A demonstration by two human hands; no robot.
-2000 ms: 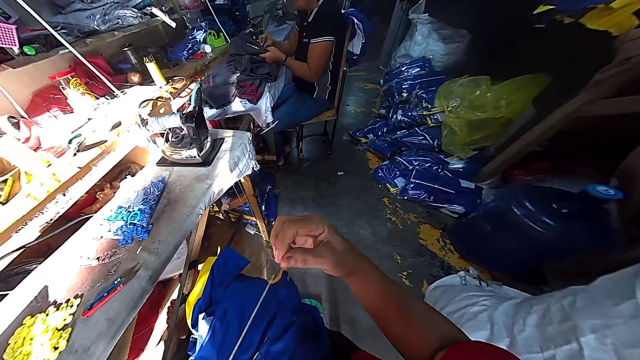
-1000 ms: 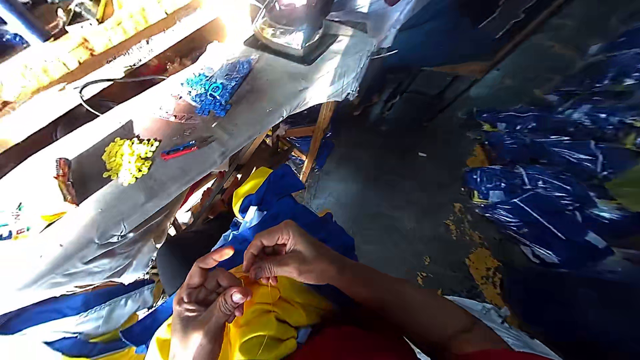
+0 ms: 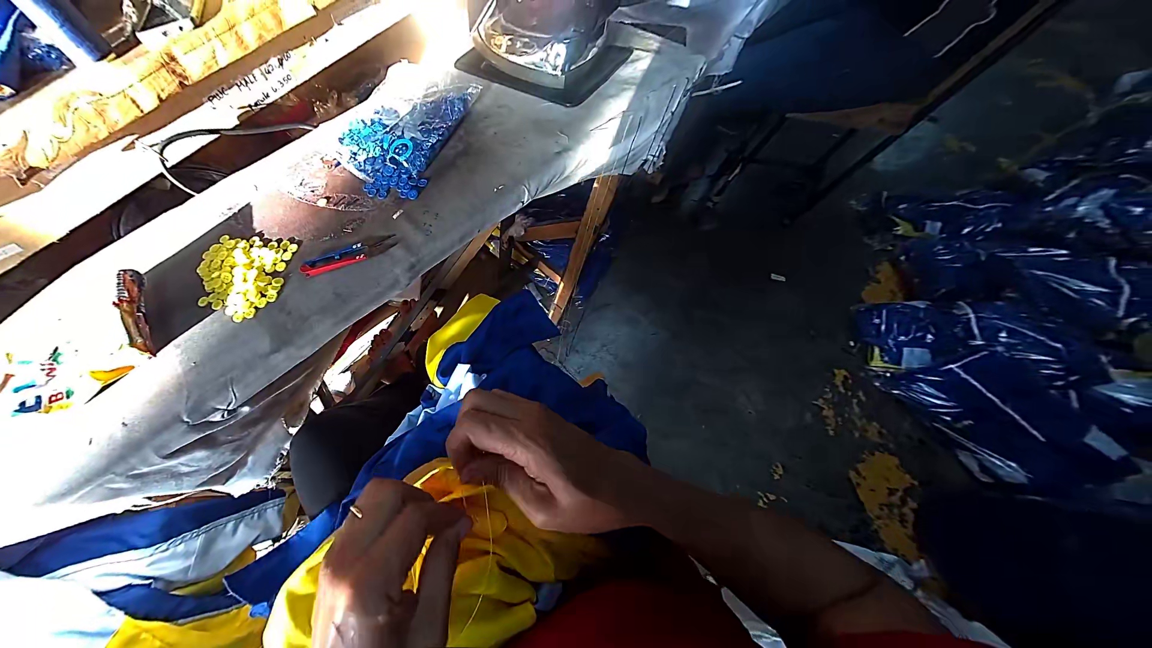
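Observation:
A blue and yellow garment lies over my lap, with its blue part toward the table. My left hand pinches the yellow cloth between thumb and fingers; a ring is on one finger. Close beside it, my right hand has its fingertips together at the same spot, and a thin thread hangs below them. Whether a needle is in the right fingers cannot be seen. Yellow buttons lie heaped on the table, beside red and blue thread snips.
On the covered table are a clear bag of blue buttons and an iron on a dark pad. Plastic-wrapped blue garments lie on the floor at right. More blue, white and yellow cloth hangs at lower left.
The view has swung down toward the lap and table. My right hand, raised with a thread two seconds ago, is now down at the yellow cloth beside my left hand.

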